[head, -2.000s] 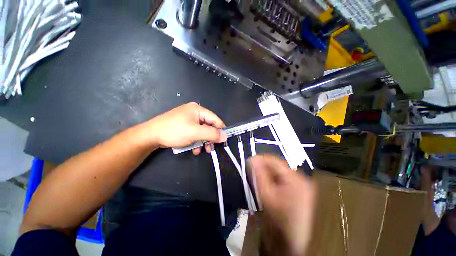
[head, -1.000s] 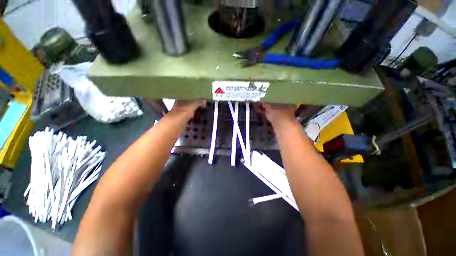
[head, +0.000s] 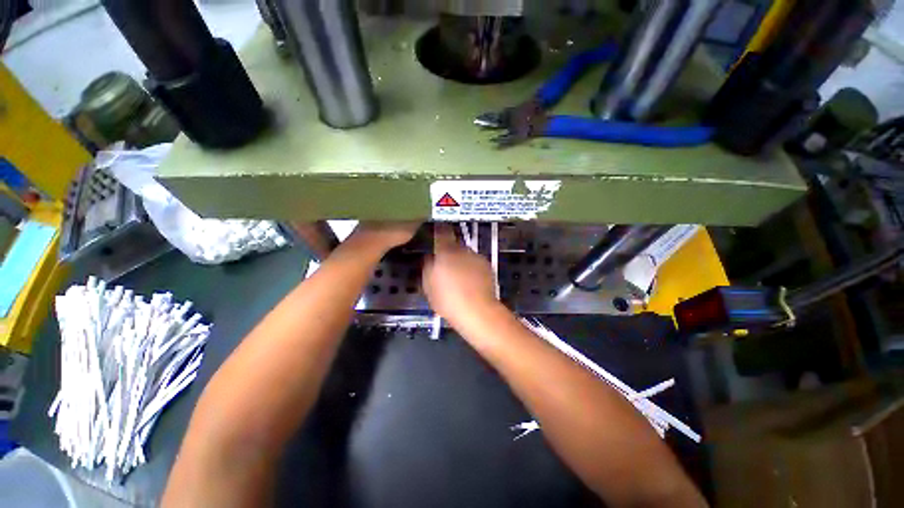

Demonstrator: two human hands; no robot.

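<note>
My left hand [head: 396,234] reaches under the front edge of the pale-green platen [head: 327,196]; its fingers are hidden. My right hand [head: 456,276] is beside it, at the leads below the warning label; its fingertips are partly hidden under the platen. White leads [head: 495,260] hang forward from under the platen over the steel mould base plate [head: 535,283]. One lead's end shows just below my right hand. The loading bar is not visible.
Blue-handled nippers [head: 615,129] lie on the platen. A large white lead bundle [head: 124,377] and a clear bag of white parts [head: 223,233] are at left. Loose leads [head: 605,377] lie beside my right forearm. Chrome tie bars [head: 332,69] rise behind.
The bar with leads was in my left hand over the black table; both hands then went under the platen. My right hand has since moved left, close to my left hand.
</note>
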